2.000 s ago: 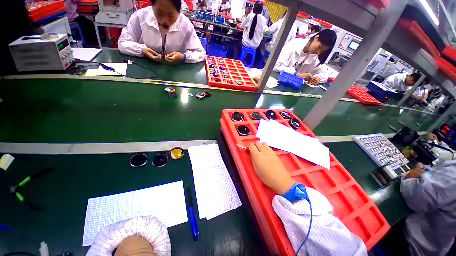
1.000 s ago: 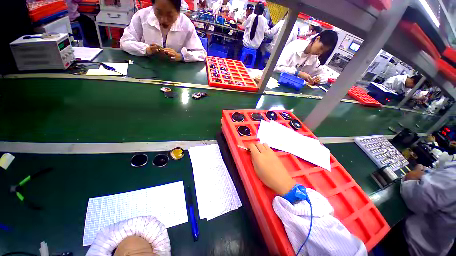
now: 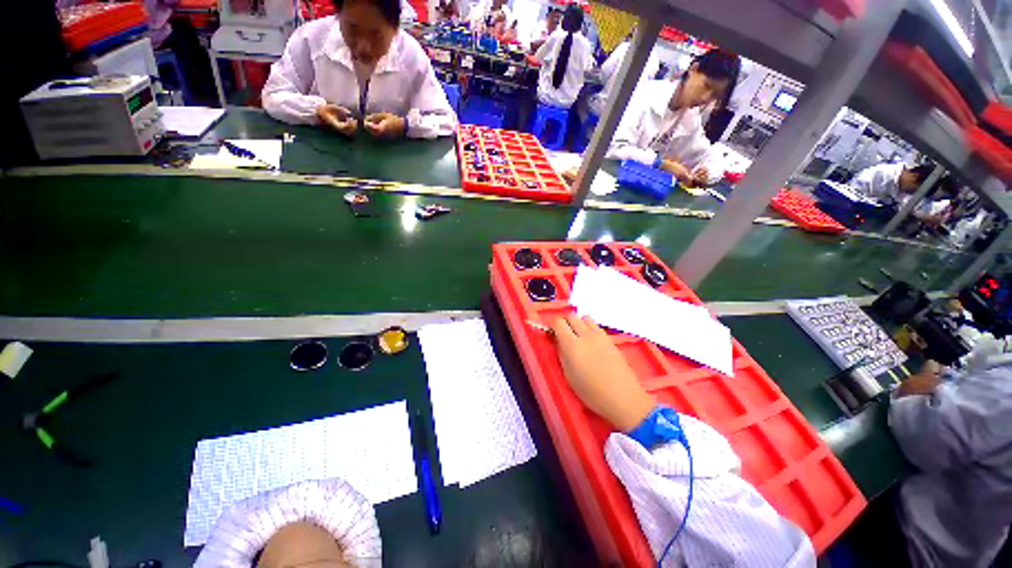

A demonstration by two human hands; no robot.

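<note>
My right hand [image 3: 594,366], with a blue wrist strap, rests on the red-orange compartment tray [image 3: 768,435]; its fingertips reach into a pocket near the left edge, and what they hold, if anything, is hidden. A thin pale sliver shows at the fingertips. Several black round watch heads [image 3: 540,290] sit in the far pockets. A loose white sheet [image 3: 653,318] lies across the tray beyond my hand. My left hand [image 3: 300,546] is cut off by the bottom edge, mostly inside its sleeve; its fingers are not visible. It is in front of the record sheet [image 3: 302,457].
A blue pen [image 3: 429,495] lies between the record sheet and a second sheet stack [image 3: 475,402]. Three round units [image 3: 355,355] lie beyond the sheets. Side cutters [image 3: 44,422] are at far left. A green conveyor [image 3: 255,250] carries small parts. A metal post [image 3: 766,155] rises behind the tray.
The small parts on the conveyor have moved left. My hands have stayed in place. The seated person opposite at right has raised their head slightly.
</note>
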